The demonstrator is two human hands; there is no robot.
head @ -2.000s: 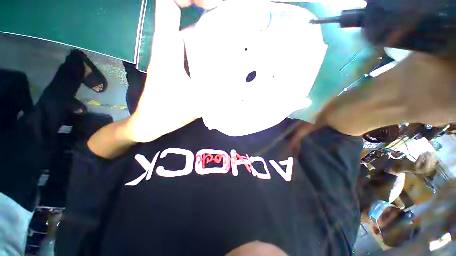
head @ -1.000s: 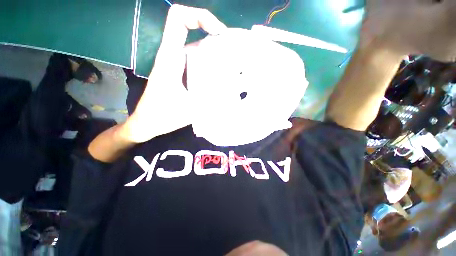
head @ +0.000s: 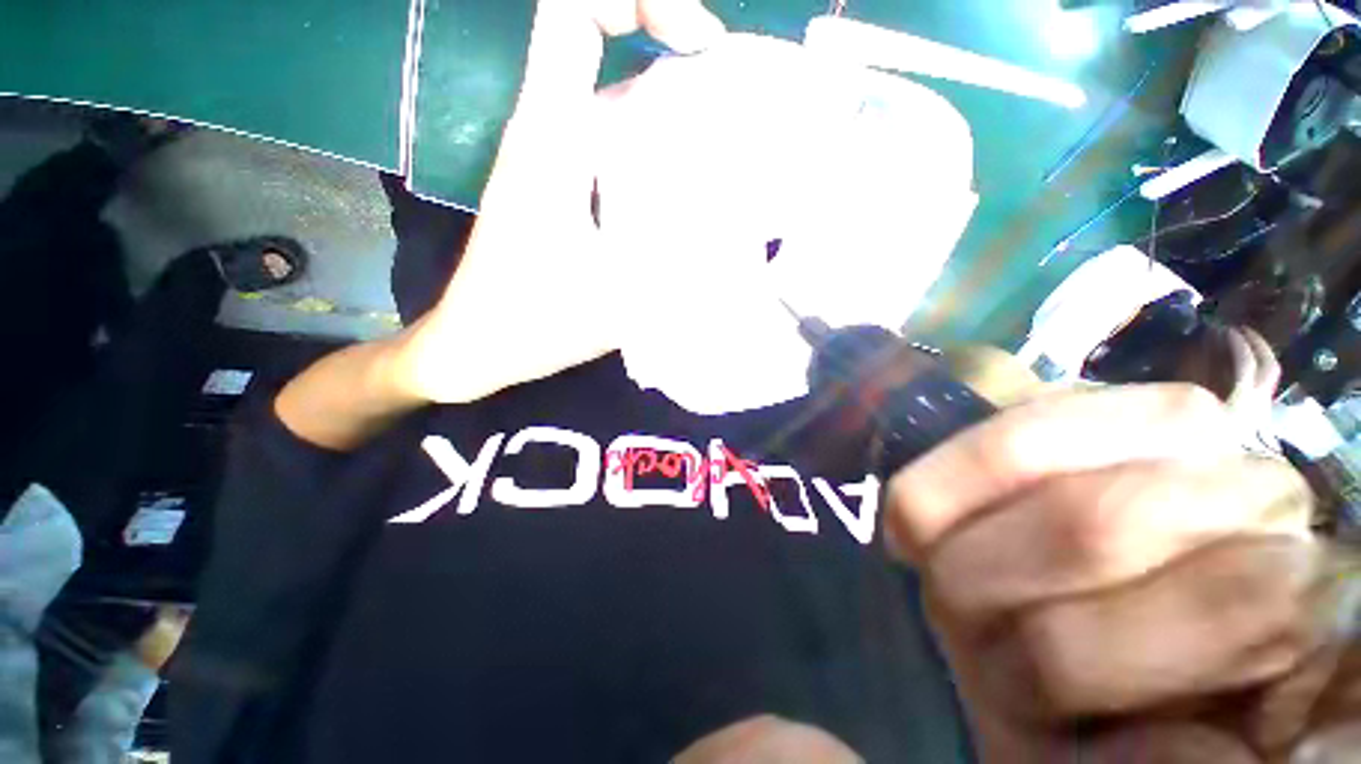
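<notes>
A white rounded housing [head: 851, 179], heavily overexposed, is held at the bench edge above my lap, with a dark hole near its middle. A flat white antenna [head: 963, 63] lies at its upper right. My left hand [head: 587, 52] grips the housing's left and upper side; its outline is washed out. My right hand [head: 1112, 552] is closed around a black electric screwdriver [head: 888, 388]. The thin bit points at the housing's lower middle, just below the dark hole. Whether the tip touches it, and any screw, cannot be told.
Green-matted bench [head: 194, 75] runs along the top. White camera units [head: 1276, 90] stand at the upper right, with another white shell [head: 1112, 306] below them. Dark crates [head: 179, 433] and grey floor are at the left, with another person's hand and sleeve at lower left.
My right hand came down from the upper right with the screwdriver, now at the housing. The housing shifted slightly right and up in my left hand. The camera units at right came into view.
</notes>
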